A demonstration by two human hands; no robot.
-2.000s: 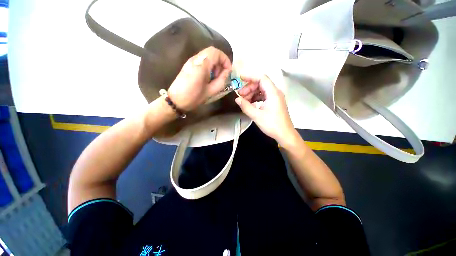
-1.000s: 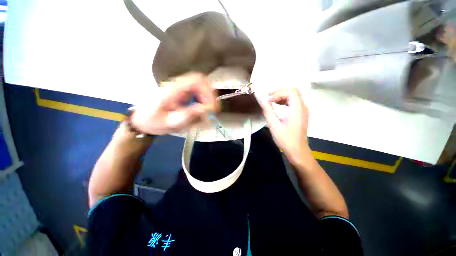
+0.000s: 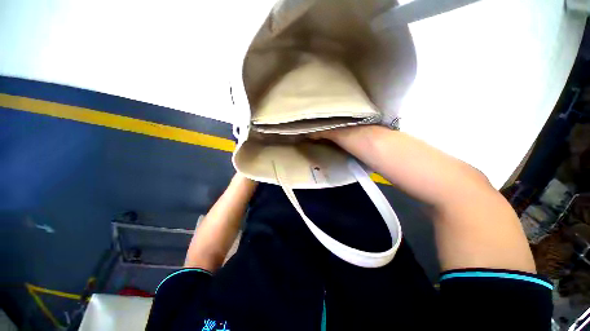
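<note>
A beige tote bag [image 3: 259, 71] stands with its open mouth towards me at the near edge of the white table. Inside, a paler inner pouch [image 3: 310, 90] spans the mouth, with its zipper line along the near edge. A small metal fitting [image 3: 395, 123] shows at the pouch's right end. One bag handle [image 3: 362, 258] hangs towards my lap. My right forearm reaches into the bag mouth on the near side of the pouch; my right hand is hidden inside. My left forearm goes behind or under the bag's near left side; my left hand is hidden.
The white table [image 3: 129, 52] runs behind the bag and to the right. A metal trolley frame [image 3: 155, 227] stands on the dark floor at lower left, near a white box [image 3: 116, 313]. Brown bunched items [image 3: 553, 252] are at the right edge. A yellow line [image 3: 129, 124] crosses the floor.
Both hands have left the pouch fittings; the right has gone inside the bag, the left out of sight by its side. The view has shifted, and the second bag at right is out of frame.
</note>
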